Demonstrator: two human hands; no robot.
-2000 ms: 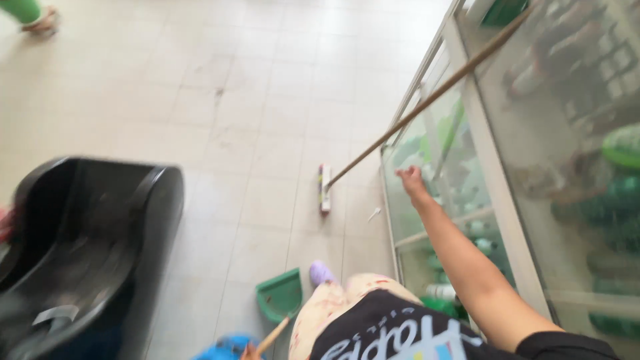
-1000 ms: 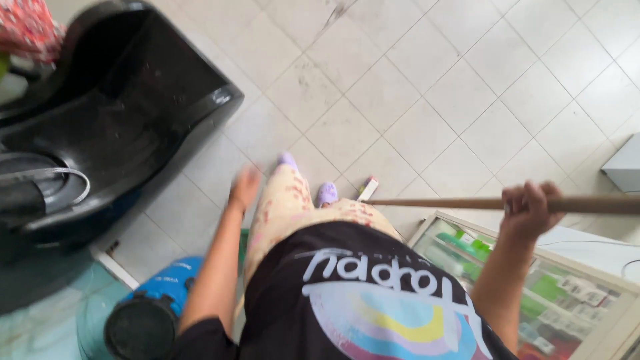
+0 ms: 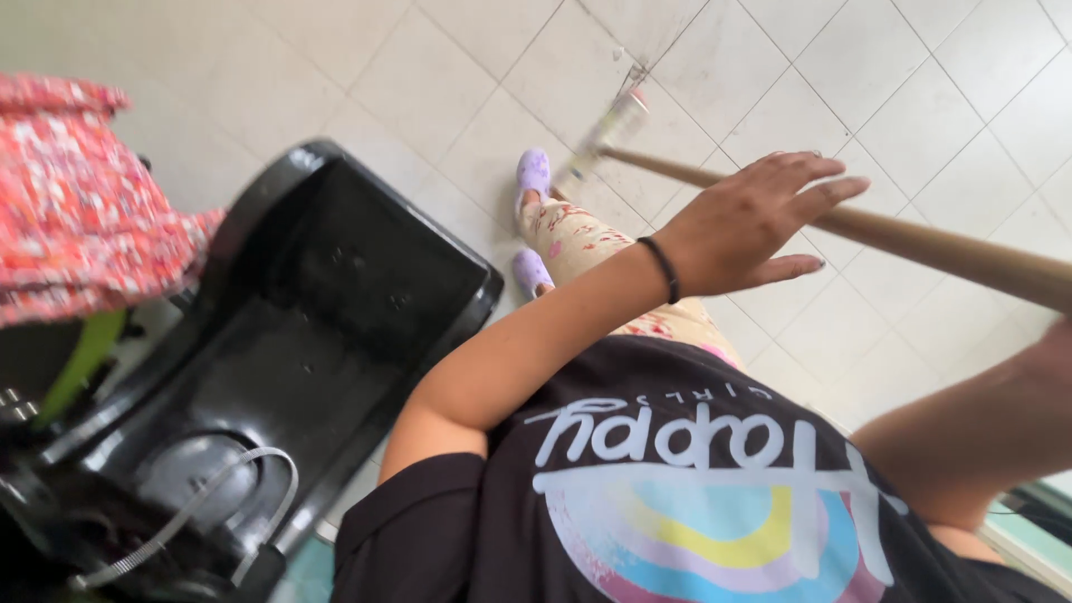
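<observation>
A long wooden handle [image 3: 930, 243] slants from a blurred broom or brush head [image 3: 603, 142] on the tiled floor up to the right edge. My left hand [image 3: 745, 222], with a dark band at the wrist, is over the handle with its fingers spread and the thumb apart; whether it touches the wood cannot be told. At the right edge my right hand [image 3: 1057, 339] is blurred and partly cut off beside the handle's near part; its fingers are hidden. The head lies just beyond my purple shoes [image 3: 533, 172].
A black salon wash basin [image 3: 368, 276] with a metal hose [image 3: 180, 515] stands at the left. Beyond it is red patterned cloth [image 3: 84, 201]. Pale floor tiles [image 3: 435, 75] spread ahead. A pale frame edge [image 3: 1026, 548] shows at the lower right.
My left hand has moved from beside my legs to over the handle. The broom or brush head has moved out beyond my shoes. The view has turned, and the dustpan seen earlier is out of view.
</observation>
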